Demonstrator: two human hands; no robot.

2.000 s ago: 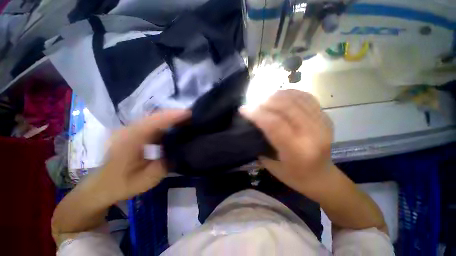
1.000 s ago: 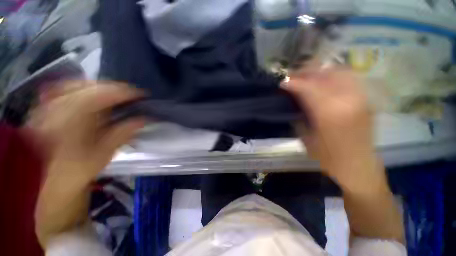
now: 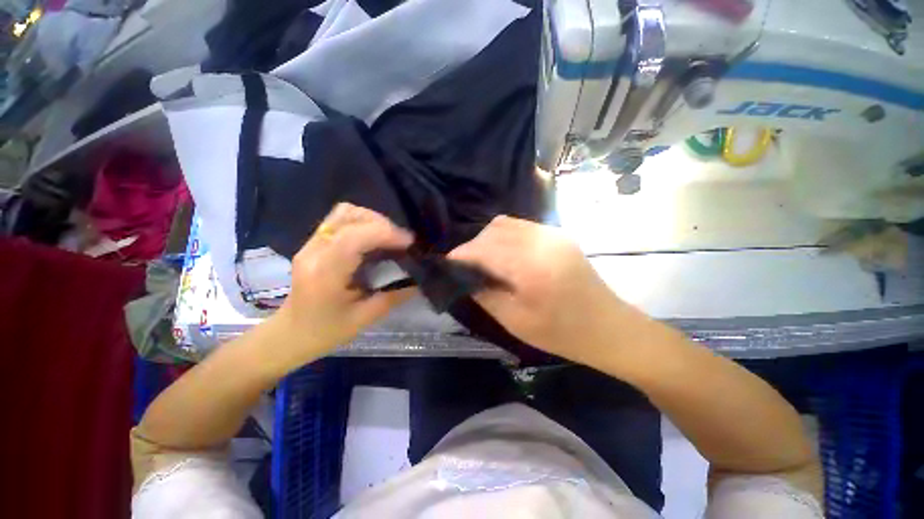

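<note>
A black garment body [image 3: 471, 132] with light grey pieces [image 3: 405, 56] lies on the sewing table left of the machine. A pale panel with a narrow black strip [image 3: 251, 167] lies at its left side. My left hand [image 3: 350, 269] pinches the black cloth near the table's front edge, with a small pale bit showing by the fingers. My right hand [image 3: 532, 284] grips the same cloth close beside it. A dark folded part of the cloth sits between both hands. The fingertips are partly hidden by the cloth.
The white JACK sewing machine [image 3: 800, 96] stands at the right, its lamp glowing near the needle. The table's ribbed silvery edge [image 3: 729, 337] runs in front. Blue crates [image 3: 309, 436] are below. Red cloth [image 3: 66, 385] hangs at left. A yellow ring [image 3: 748, 147] lies by the machine.
My hands have come together from a wide, stretched hold on the cloth. The garment now lies flatter on the table, with its pale panel spread at the left.
</note>
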